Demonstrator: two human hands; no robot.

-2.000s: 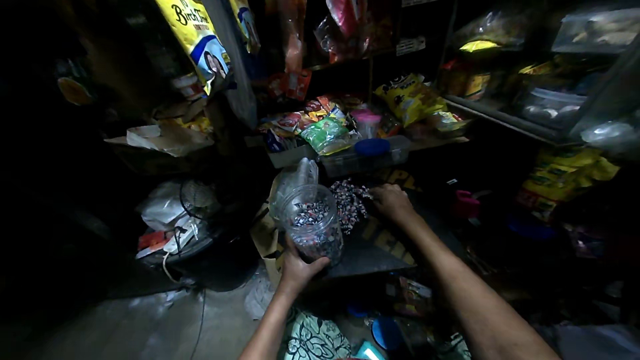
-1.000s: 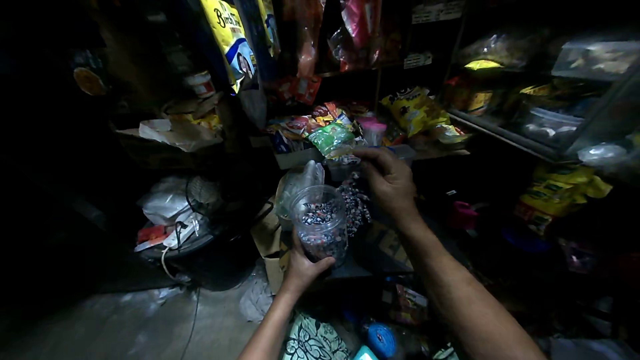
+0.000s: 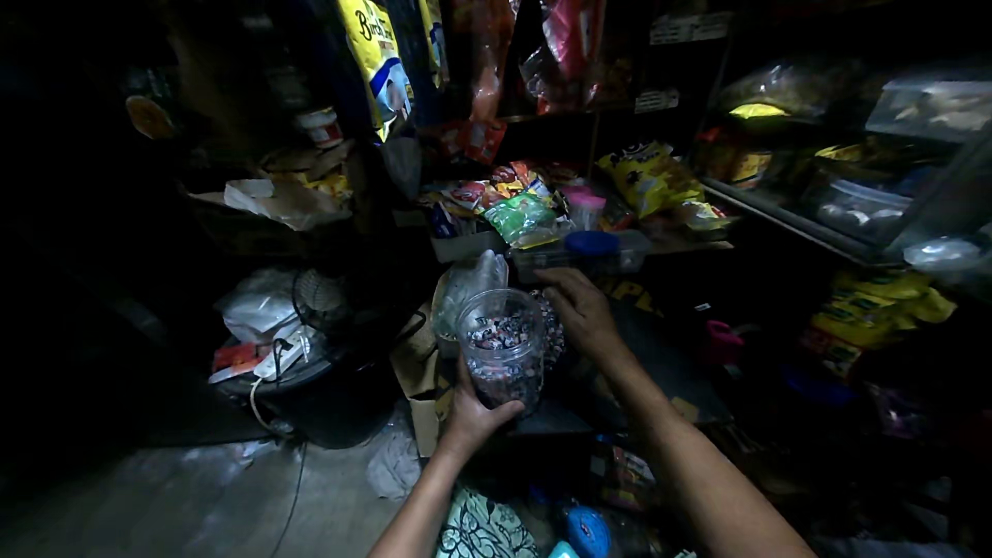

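My left hand (image 3: 482, 411) grips a clear plastic jar (image 3: 502, 372) from below and the left side. Small wrapped pieces fill much of the jar, whose open mouth faces up toward me. Beyond the jar's right side lies a pile of similar small wrapped pieces (image 3: 552, 329), partly hidden by the jar and my right hand. My right hand (image 3: 577, 310) is above that pile with its fingers bent; whether it holds anything cannot be seen. Clear plastic bags (image 3: 473, 291) stand just behind the jar.
Behind are a plastic box with a blue lid (image 3: 591, 243) and snack packets (image 3: 521, 217). A cardboard box (image 3: 422, 372) stands left of the jar, near a black bin (image 3: 341, 415) topped with bags. A glass case (image 3: 806, 225) is at right. Patterned cloth (image 3: 484, 527) lies below.
My right hand went from the pile up over the area behind the jar, then came back down beside the pile. The left hand keeps its hold on the jar.
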